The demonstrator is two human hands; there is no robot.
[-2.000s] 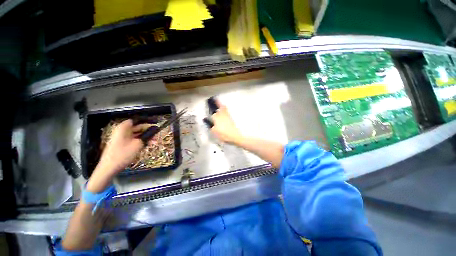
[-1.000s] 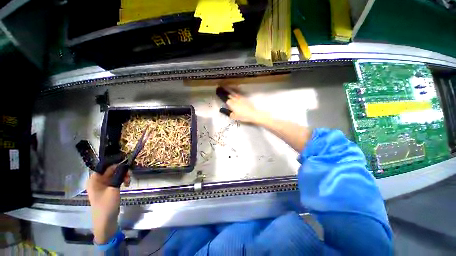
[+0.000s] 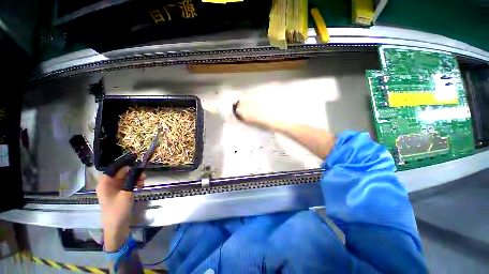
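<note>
A black parts tray [image 3: 199, 134] stands on the grey line surface, with tan-brown small parts [image 3: 174, 128] heaped in it. My left hand [image 3: 119, 184] is at the tray's near left corner and holds slim pointed tweezers or cutters [image 3: 150, 151] with dark handles; the tip is over the parts. My right hand [image 3: 247, 113] is low over the bright surface right of the tray, with black finger cots showing. Its fingers look curled; whether it holds a part cannot be seen. A few tiny dark bits lie below it.
A green circuit board [image 3: 380, 115] with a yellow strip [image 3: 423, 99] lies at the right on the conveyor. Yellow strip stacks [image 3: 288, 24] and a yellow-orange stick [image 3: 319, 25] are on the back shelf. A small black object [image 3: 81, 150] lies left of the tray. The metal rail [image 3: 257, 195] runs in front.
My left hand has moved from over the tray to its near corner, the tool still in it. My right hand has curled, and the scattered bits near it are fewer.
</note>
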